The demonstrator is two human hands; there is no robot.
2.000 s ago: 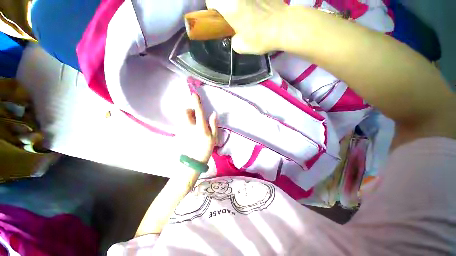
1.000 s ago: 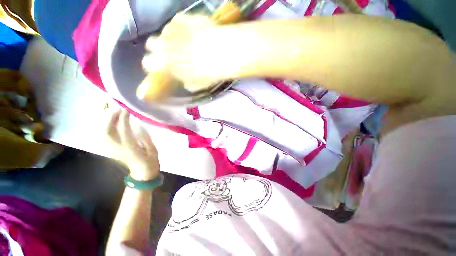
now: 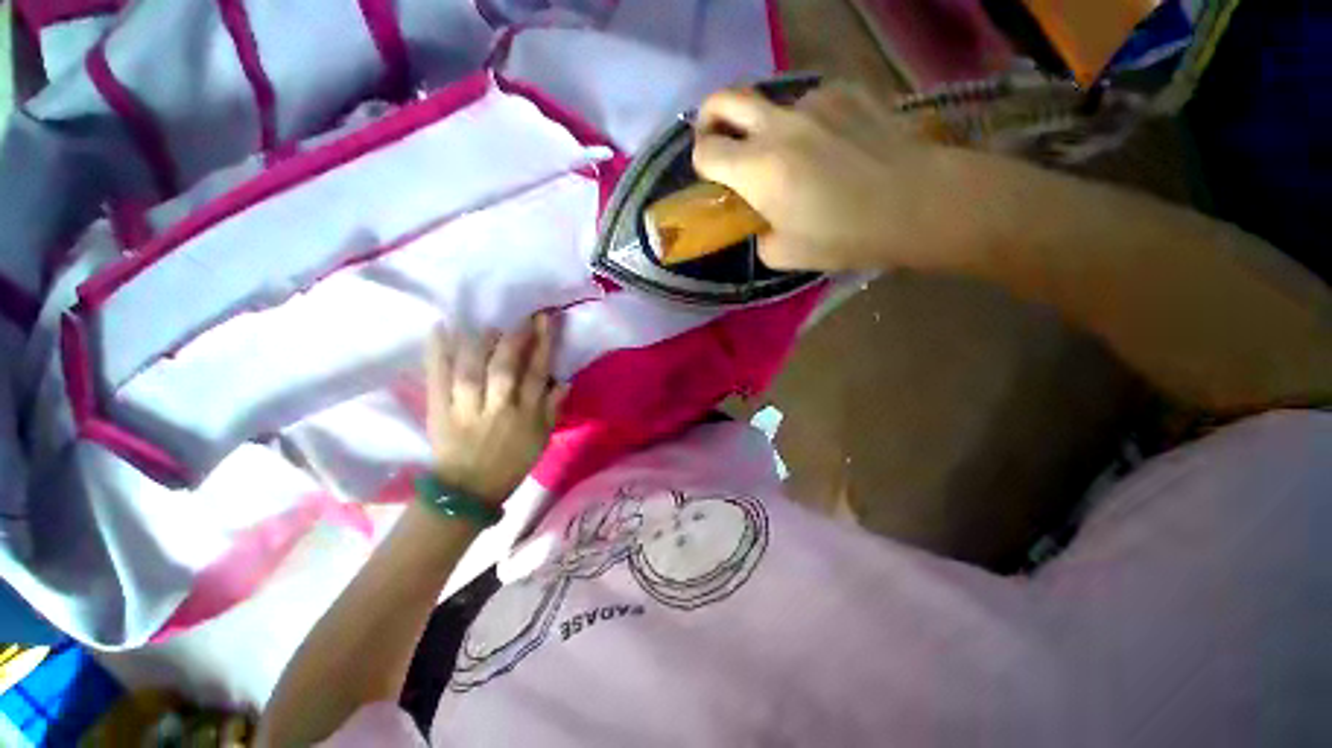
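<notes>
A white garment piece with pink seam strips lies spread in front of me, with a bright pink part along its near right side. My right hand is closed around the orange handle of the dark iron. The iron's pointed tip faces left and its plate lies over the right end of the garment. My left hand lies palm down on the garment's near edge, left of the iron, holding nothing. The board under the garment is hidden.
A ribbed hose runs right from behind the iron. A brown surface lies to the right. An orange object is at the top right. A bright blue thing shows at the lower left corner.
The view has swung to the right. The garment now extends leftward and the iron is at its right end. My left hand has come back onto the cloth.
</notes>
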